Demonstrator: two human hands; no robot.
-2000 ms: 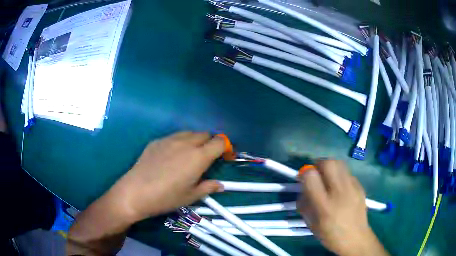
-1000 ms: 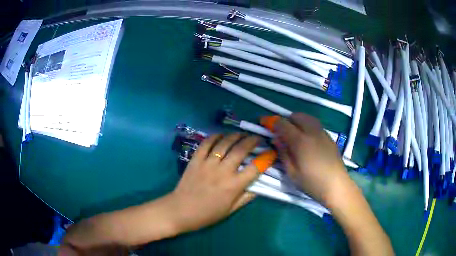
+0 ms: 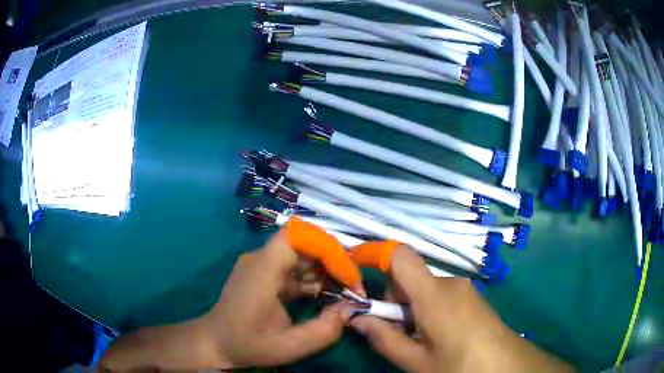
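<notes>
A white-jacketed cable (image 3: 386, 309) is between my hands at the lower middle, its coloured lead wires (image 3: 349, 297) fanned out at its left end. My left hand (image 3: 269, 306), with an orange finger cot on one finger, pinches the wires' end. My right hand (image 3: 429, 306), also with an orange cot, grips the white jacket close to the wires. The cable's other end is hidden by my right hand. I cannot tell whether a connector housing is between my left fingertips.
White cables with blue connectors lie just beyond my hands (image 3: 378, 226) and in a row farther back (image 3: 386, 120). A large cable pile (image 3: 611, 131) is at right, beside yellow line tape (image 3: 635, 313). Printed sheets (image 3: 87, 138) lie at left.
My hands have moved down towards me from the cable bundle, now with one cable between them. One cable lies apart above the bundle, where my right hand was. The view has shifted slightly.
</notes>
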